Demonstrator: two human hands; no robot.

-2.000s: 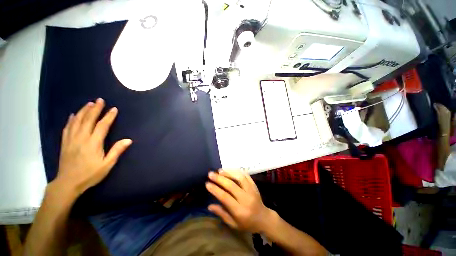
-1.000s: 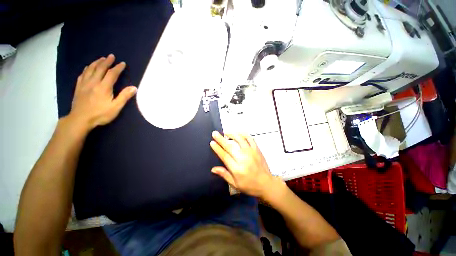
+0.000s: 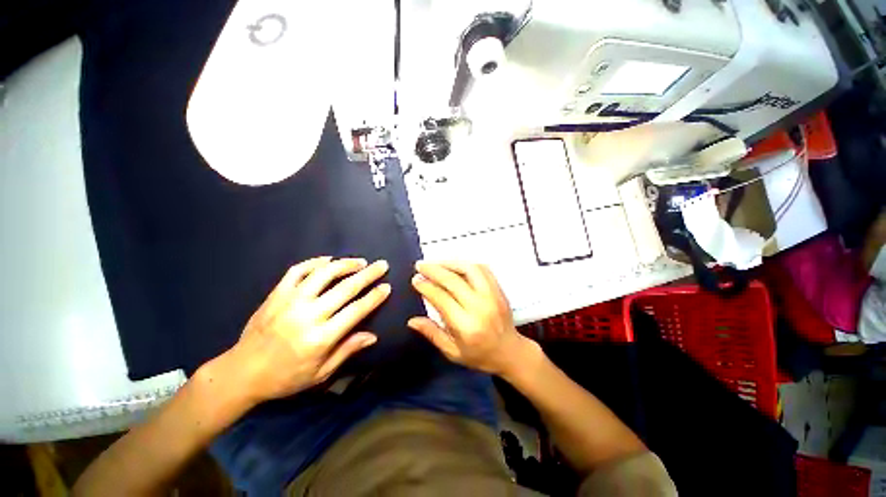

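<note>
A dark navy-black garment panel (image 3: 223,243) lies flat on the white table, its right edge running up to the presser foot (image 3: 377,155). My left hand (image 3: 316,325) rests on the panel near its front edge, fingers pointing up and right. My right hand (image 3: 466,315) is at the panel's right edge, fingertips on or beside the cloth; whether it pinches the edge is unclear. The white rounded plate (image 3: 257,107) covers part of the panel left of the needle. The white sewing machine (image 3: 641,68) stands at the upper right.
A smartphone (image 3: 552,201) lies on the table right of the panel. An accessories box (image 3: 646,218) with white scraps and black strips is at the table's right end. A red basket (image 3: 714,335) with dark cloth is below the table edge at the right.
My left hand has moved from the panel's left part to the right and nearer the front, close to my right hand. The panel has moved further up past the presser foot since the earliest frame.
</note>
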